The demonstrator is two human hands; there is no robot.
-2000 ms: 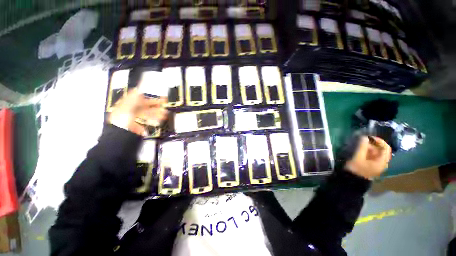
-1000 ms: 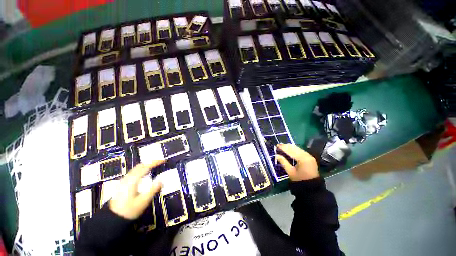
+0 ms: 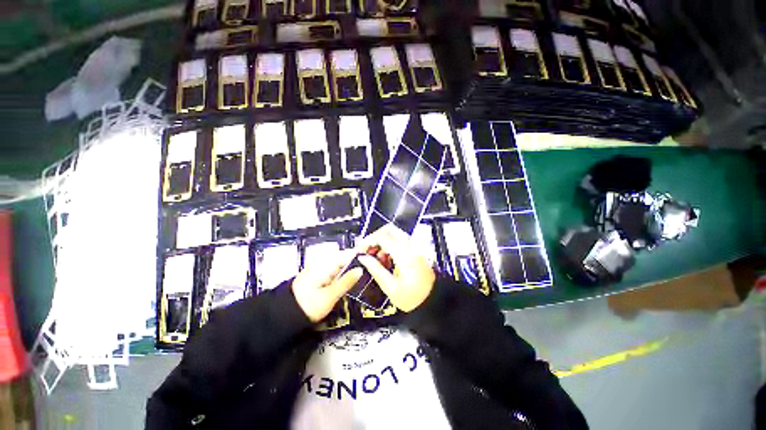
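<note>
A sticker sheet (image 3: 403,186) with two columns of black rectangles is held tilted over the tray of phone display assemblies (image 3: 312,151). My right hand (image 3: 405,270) grips its lower part. My left hand (image 3: 326,284) is at the sheet's lower left edge, fingertips close to my right hand's; whether it grips the sheet or a piece of it is hard to tell. The sheet and hands hide several displays. More sticker sheets (image 3: 507,206) lie along the tray's right side.
A bright pile of waste liner frames (image 3: 113,235) lies at left, crumpled clear film (image 3: 94,80) behind it. Peeled release film scraps (image 3: 626,218) lie on the green mat at right. Stacked blister trays (image 3: 579,105) stand behind at right. A red tray (image 3: 10,294) is at the left edge.
Both hands have come together in front of me. A sticker sheet is now lifted and tilted over the tray; one second ago my right hand was on the sheets at right. The view has shifted.
</note>
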